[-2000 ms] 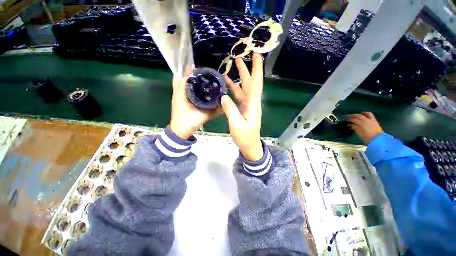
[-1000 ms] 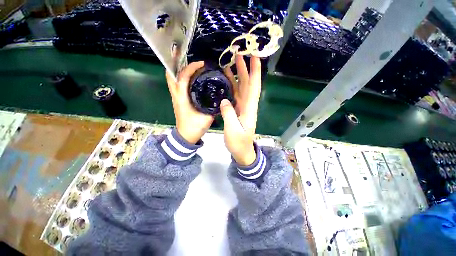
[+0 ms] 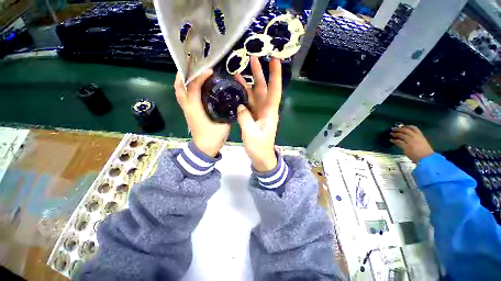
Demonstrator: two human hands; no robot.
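Note:
My left hand [image 3: 204,123] holds a black cylindrical unit [image 3: 224,99] with its round dark recessed end facing me. A white sheet [image 3: 204,33] with dark holes rises from the fingers of my left hand. My right hand [image 3: 260,123] touches the unit's right side, its thumb on the round end. Pale cream ring stickers [image 3: 255,46] hang in a joined strip at the tips of my right fingers, which point up. The far side of the unit is hidden.
Black units [image 3: 147,114] stand on the green conveyor belt [image 3: 181,131]. A white tray with holes [image 3: 104,188] lies left. A frame post [image 3: 373,82] crosses diagonally at right. A neighbour's hand [image 3: 412,142] in a blue sleeve reaches to the belt. Black trays [image 3: 110,38] are stacked behind.
The white sheet has swung right and shows more of its face. The belt's units at left have moved right. The neighbour's hand left and is back over the belt.

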